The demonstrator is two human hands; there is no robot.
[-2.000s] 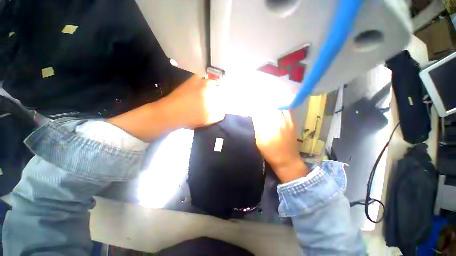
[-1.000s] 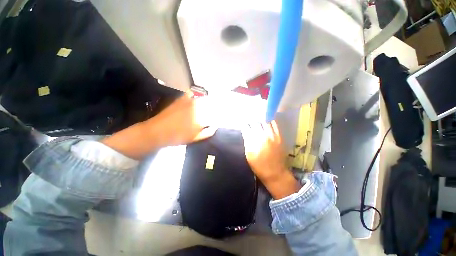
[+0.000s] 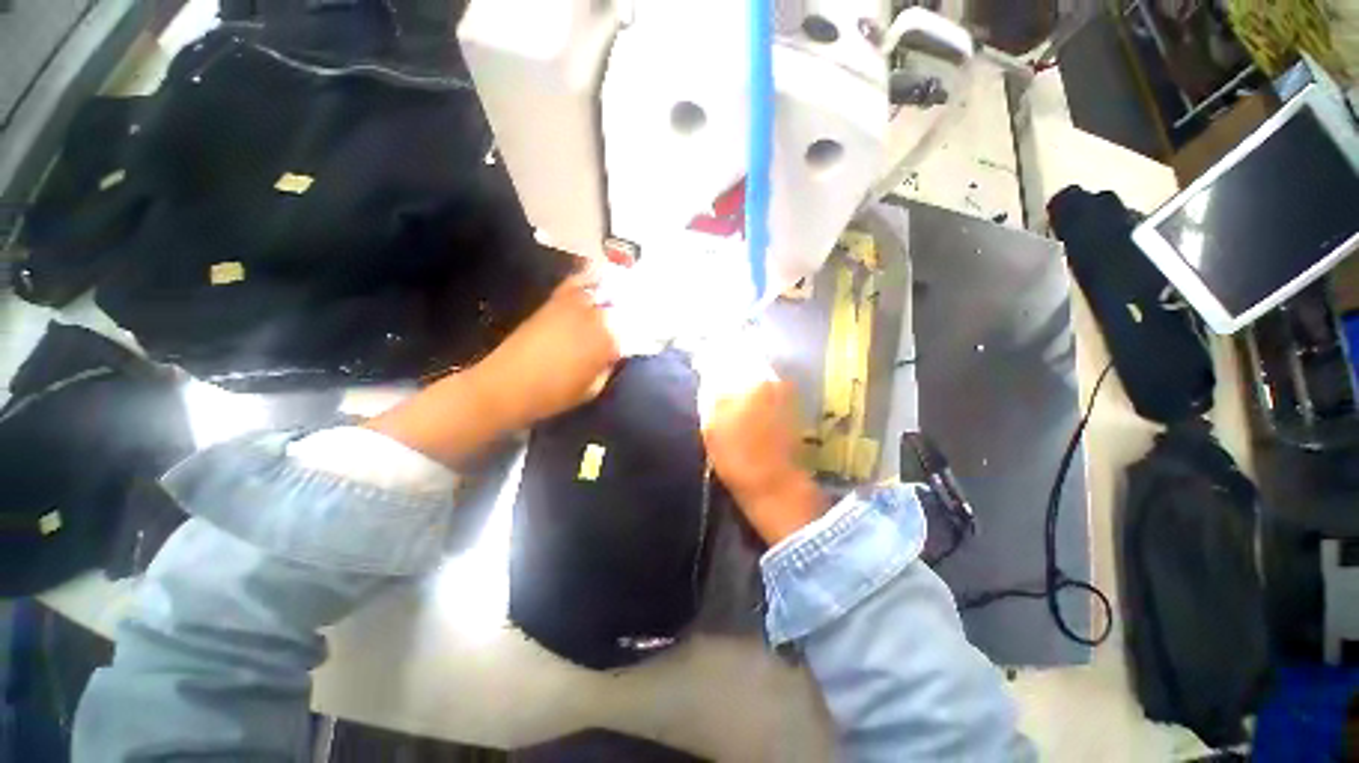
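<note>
A rounded black bag panel [image 3: 619, 544] with a small pale yellow label lies under the head of a white industrial sewing machine [image 3: 671, 164]. My left hand [image 3: 555, 358] is at the panel's upper left edge, its fingers bent down on the fabric. My right hand [image 3: 757, 440] is on the panel's upper right edge. Both hands hold the panel's far end near the needle. Glare from the machine lamp [image 3: 716, 321] hides the needle, the stitching and most fingertips.
Black bag bodies [image 3: 358, 224] with yellow labels are heaped at left. A yellow-edged guide [image 3: 851, 358], a small dark tool [image 3: 939, 485] and a looped black cord [image 3: 1052, 522] lie right. Black pouches [image 3: 1195, 581] and a tablet [image 3: 1267, 209] are far right.
The view has shifted back, showing more of the machine and left heap. The panel appears turned slightly. Both hands stay on it near the needle.
</note>
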